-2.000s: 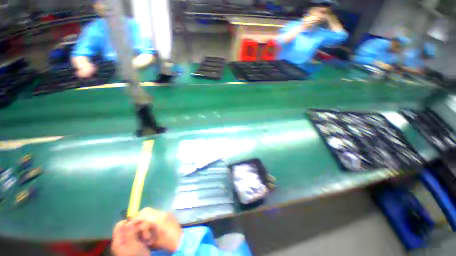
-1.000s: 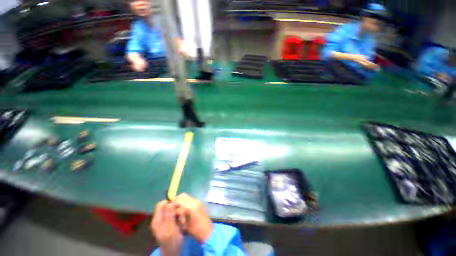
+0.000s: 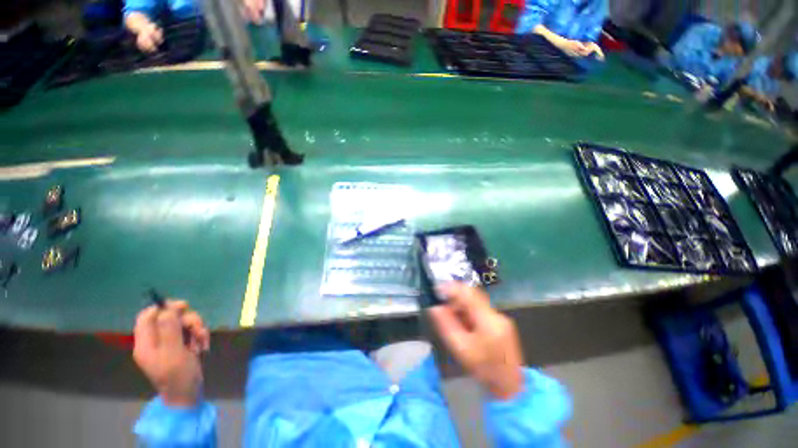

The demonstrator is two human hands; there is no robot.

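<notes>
My left hand (image 3: 171, 348) is at the bench's front edge, fingers curled around a small dark tool (image 3: 157, 298) whose tip sticks up. My right hand (image 3: 475, 337) is over the near edge of the small black parts box (image 3: 422, 267), fingertips at its silvery bagged contents (image 3: 451, 255); whether they grip anything cannot be told. A clear blister tray (image 3: 372, 273) lies left of the box, with a marker pen (image 3: 374, 232) slanted across it.
Yellow tape (image 3: 260, 254) crosses the green bench (image 3: 490, 188). Small modules (image 3: 63, 220) lie far left. A large compartment tray (image 3: 661, 210) lies right. A metal upright (image 3: 234, 66) stands beyond the tape. Coworkers sit across the bench. A blue crate (image 3: 726, 359) is below right.
My hands, earlier together near the tape's end, have parted. My left hand has moved left with the dark tool; my right hand has moved right to the black box. The view has tilted down.
</notes>
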